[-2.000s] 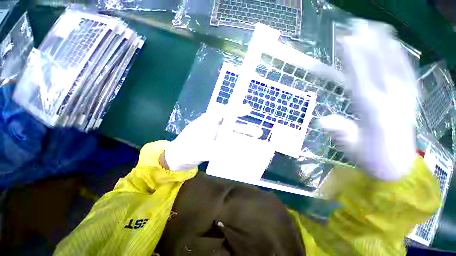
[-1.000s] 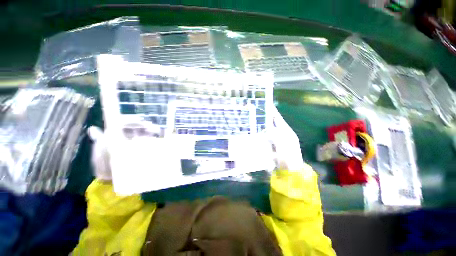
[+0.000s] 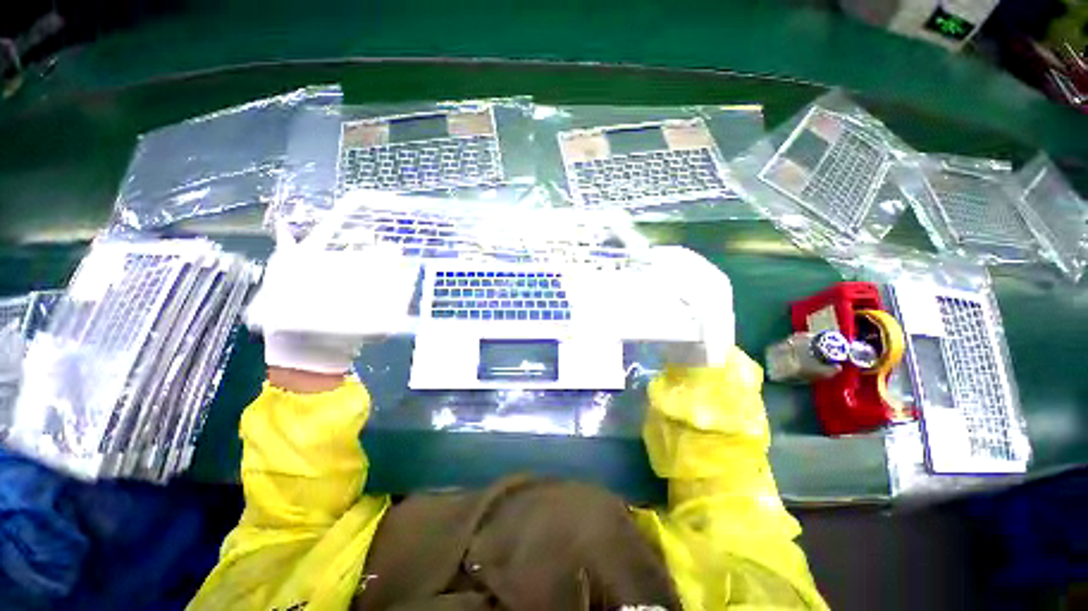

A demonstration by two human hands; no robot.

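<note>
My white-gloved left hand (image 3: 313, 313) and white-gloved right hand (image 3: 696, 298) are at the two ends of a thin silver-white palmrest panel (image 3: 406, 229). The panel is held above the bench, tilted, with its key-hole grid on the far side. Glare hides my fingers and the panel's near edge. Another palmrest (image 3: 442, 360) lies flat between my hands, with its key grid and dark touchpad area showing. A shiny clear bag (image 3: 525, 417) shows under its near edge.
Bagged panels (image 3: 650, 167) lie along the bench's far side. A stack of bagged panels (image 3: 149, 346) is at left. A red tape dispenser (image 3: 845, 400) with a yellow roll stands at right, beside a small silver-grey cylinder (image 3: 790, 358) and another palmrest (image 3: 945, 418).
The held panel has tilted and moved away from me, uncovering the lower part of the palmrest beneath. My hands stay at its ends. The view has steadied.
</note>
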